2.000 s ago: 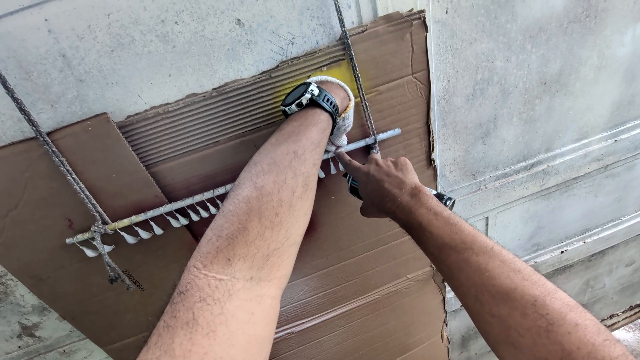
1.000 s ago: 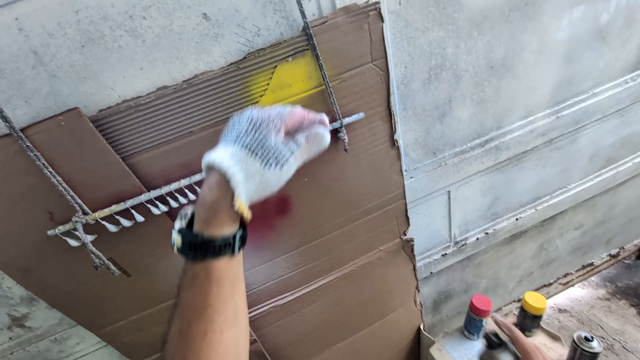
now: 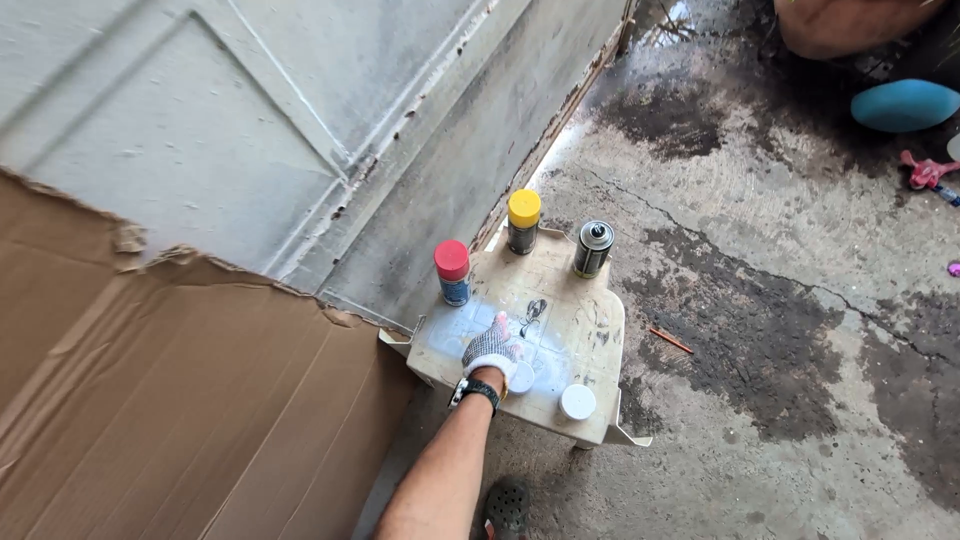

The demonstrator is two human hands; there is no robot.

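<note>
My left hand (image 3: 493,351), in a knitted glove with bare thumb and fingertip and a dark watch at the wrist, reaches over a worn plastic stool or small table (image 3: 600,322). Nothing shows in its fingers, which are apart. A white cap (image 3: 521,377) lies right beside the glove's cuff, and another white cap (image 3: 578,402) stands near the front edge. Behind the hand are a red-capped spray can (image 3: 453,274), a yellow-capped spray can (image 3: 523,222) and an uncapped spray can (image 3: 593,250). My right hand is out of view.
Brown cardboard (image 3: 187,405) leans at the left against a grey panelled wall or gate (image 3: 225,135). On the stained concrete floor (image 3: 750,225) lies a thin orange stick (image 3: 671,340). A dark clog (image 3: 508,506) shows below the stool. A blue rounded object (image 3: 904,106) is at upper right.
My left hand has left the rod with white drop-shaped pieces and is over the stool. My right hand, near the spray cans a second ago, has gone out of view. The view has swung right and down.
</note>
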